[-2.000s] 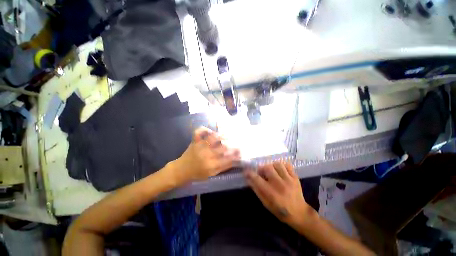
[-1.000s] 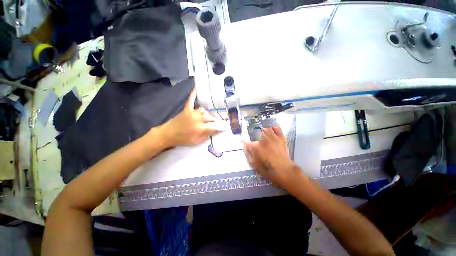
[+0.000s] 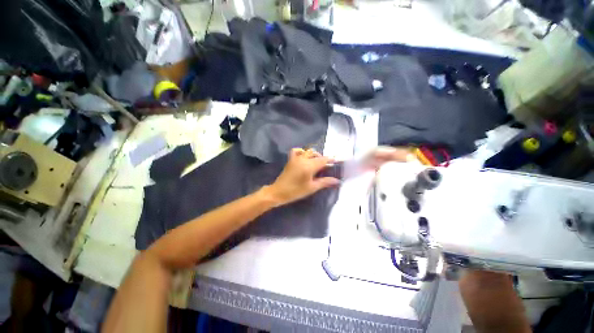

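Observation:
My left hand [image 3: 301,175] lies over dark grey cut panels [image 3: 215,188] left of the sewing machine. Its thumb and forefinger are apart at the tips; whether it grips cloth is unclear. My right hand [image 3: 385,157] is blurred, behind the white machine head [image 3: 393,201]; its forearm passes under the machine arm. A pale blur lies between the hands; I cannot tell what it is. Another dark grey piece [image 3: 283,127] lies behind my left hand. The presser foot area [image 3: 417,270] is partly hidden by the head. A pale strip [image 3: 446,306] lies at the front, right of the needle.
A small dark scrap [image 3: 172,162] and a pale scrap [image 3: 148,151] lie on the cream side table [image 3: 107,227]. Dark cloth [image 3: 443,114] is heaped behind the machine. A scale runs along the front edge [image 3: 273,309]. A yellow roll [image 3: 167,91] is at the back left.
The view has swung up and left, showing more behind the machine. My right hand has left the needle area and is now behind the head. My left hand has moved toward the back.

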